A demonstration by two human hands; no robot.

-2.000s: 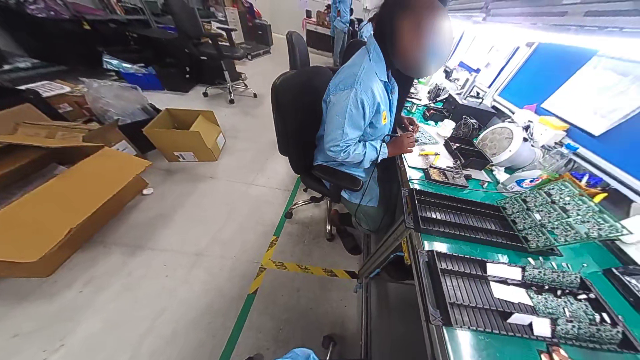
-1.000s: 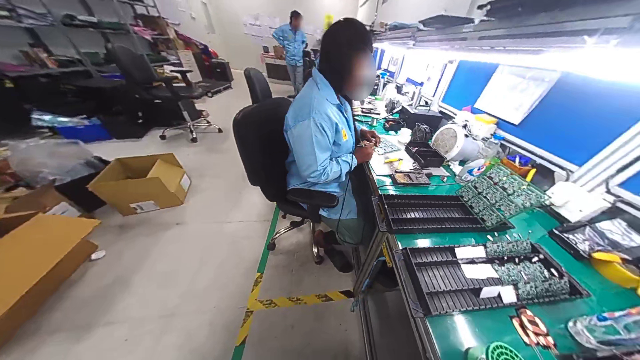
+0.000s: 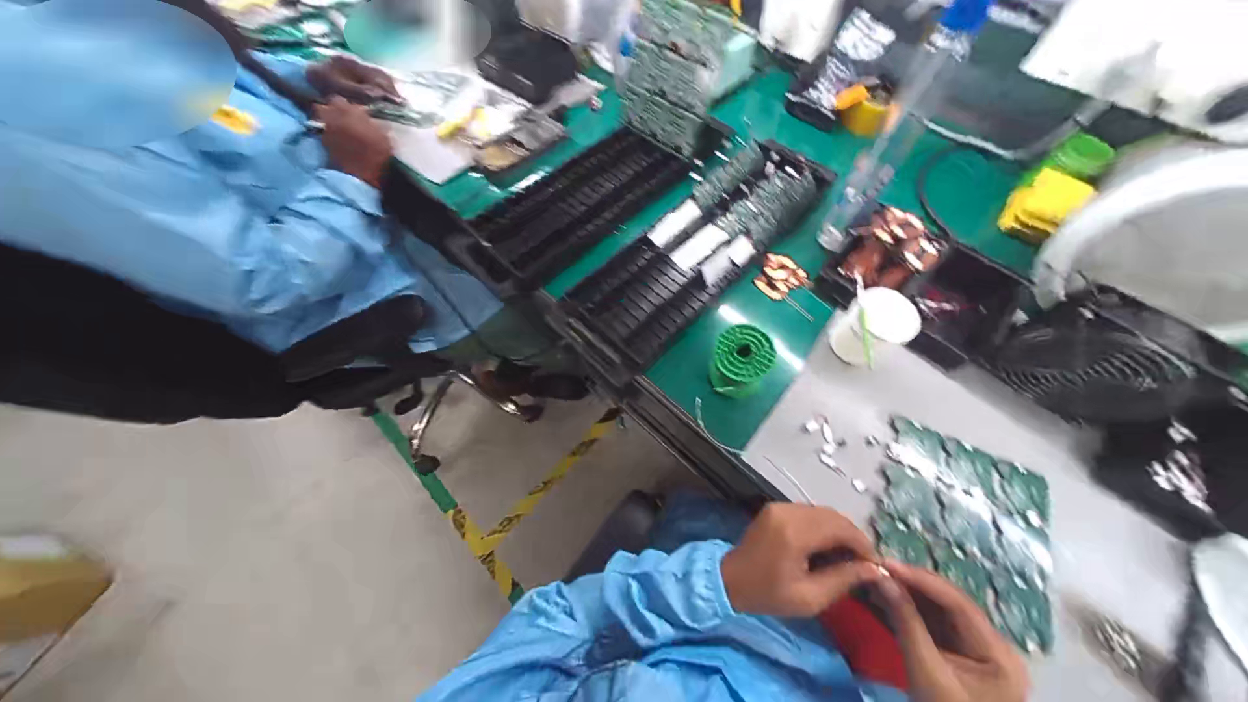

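Observation:
My left hand (image 3: 795, 558) and my right hand (image 3: 951, 634) meet at the bottom of the head view, their fingertips pinched together on a tiny, light-coloured part (image 3: 883, 571) too small to name. Something red (image 3: 863, 639), perhaps a tool handle, shows between and below the hands; which hand bears it, I cannot tell. Just beyond them a panel of green circuit boards (image 3: 970, 526) lies flat on the grey mat (image 3: 790, 429). Small loose metallic parts (image 3: 829, 450) are scattered left of the panel, and a cluster of small parts (image 3: 1116, 645) lies at its lower right.
A green coiled roll (image 3: 743, 359), a white cup (image 3: 876, 325) and copper coils (image 3: 782, 276) stand farther back. Black slotted trays (image 3: 663, 292) with circuit boards lie to the left of them. A co-worker in a blue sleeve (image 3: 292, 224) sits at the bench's left; a white round-rimmed object (image 3: 1150, 234) is at right.
The view has swung down and right to my own bench place. Both my hands, the board panel and the grey mat now show; the earlier frames do not show my hands clearly.

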